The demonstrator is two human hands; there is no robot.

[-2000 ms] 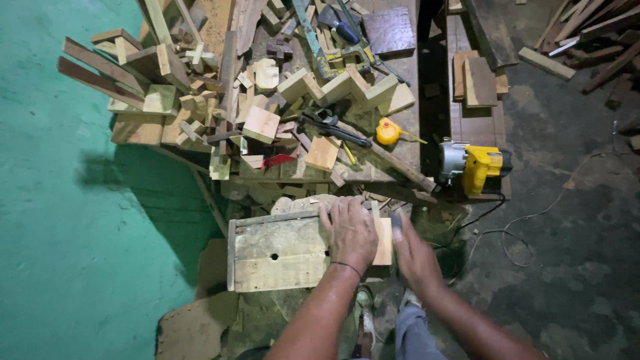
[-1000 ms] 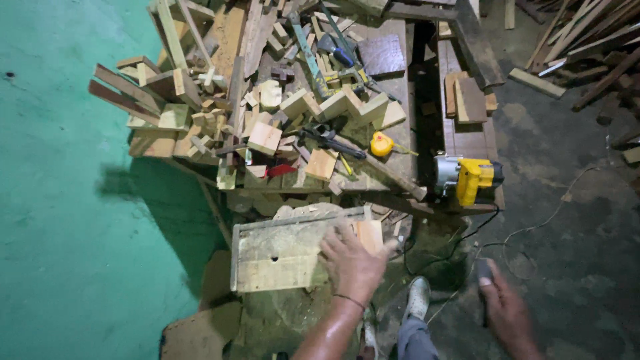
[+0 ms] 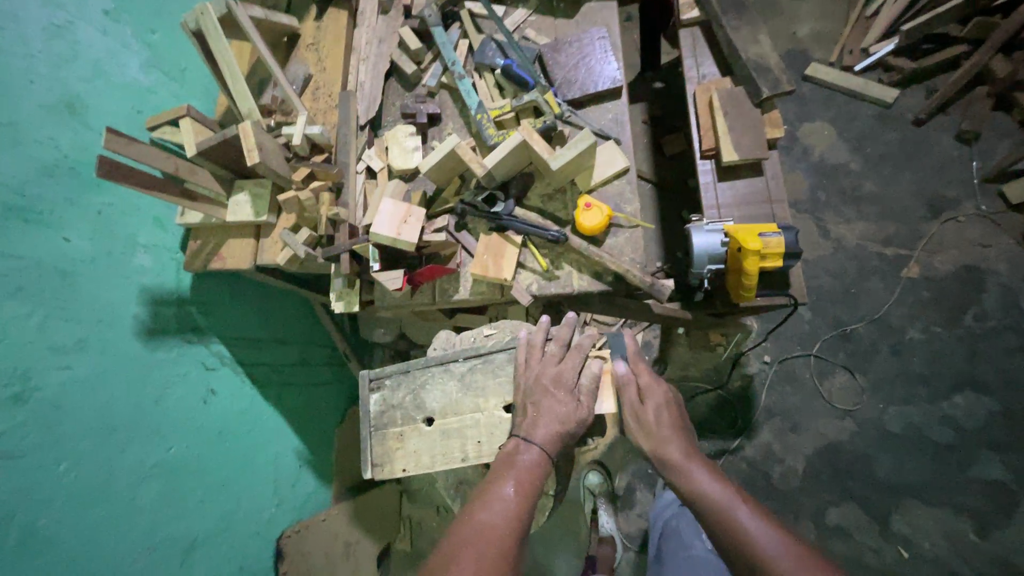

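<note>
My left hand lies flat with spread fingers on a light wood piece, pressing it on the right end of a low wooden board stand that has dark holes. Beside it, my right hand grips a small dark block against the right edge of the wood piece. The block's lower part is hidden by the fingers. Most of the wood piece is covered by my left hand.
A workbench ahead carries offcuts, a yellow tape measure, a handsaw and a black clamp-like tool. On a narrower bench at right sits a yellow power saw, its cord trailing over the floor.
One second ago my right hand was held out to the right with the dark block, away from the wood; now it is back at the wood's edge. My left hand has stayed on the wood.
</note>
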